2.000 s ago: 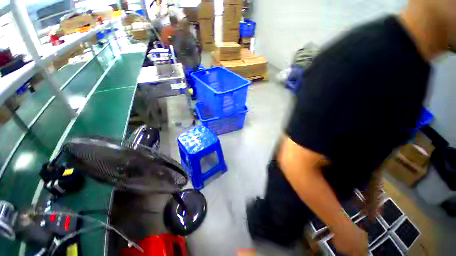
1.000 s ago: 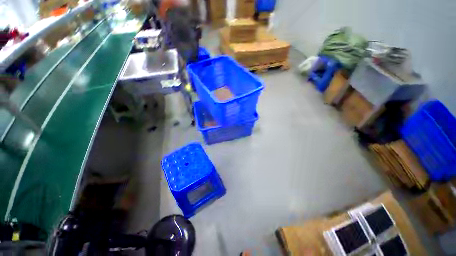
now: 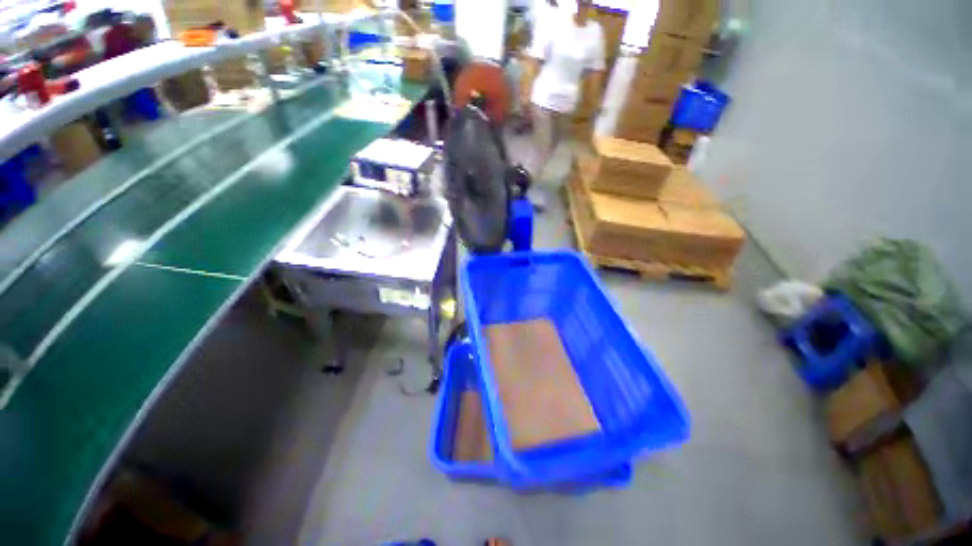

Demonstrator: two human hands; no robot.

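Note:
Neither of my hands is in view. Nearest in front of me a blue plastic crate [image 3: 640,368] stands on top of another blue crate [image 3: 446,427]. A flat brown cardboard sheet [image 3: 538,384] lies in the bottom of the upper crate. Left of the crates stands the silver-framed test box [image 3: 362,286] with a shiny top. Thin wires lie on that top. A pale bench meter [image 3: 392,167] sits at its far end. The picture is somewhat blurred.
A long green-topped bench [image 3: 171,277] runs along the left. A black fan [image 3: 476,176] stands behind the crates. A person in a white top [image 3: 565,64] is further back. Cartons [image 3: 661,229] lie on a pallet. A blue stool [image 3: 829,343] and green cloth [image 3: 901,293] are at the right.
The view has moved forward towards the crates and test box. The near blue stool and the panels on cardboard have left the picture, except for a blue sliver at the bottom edge.

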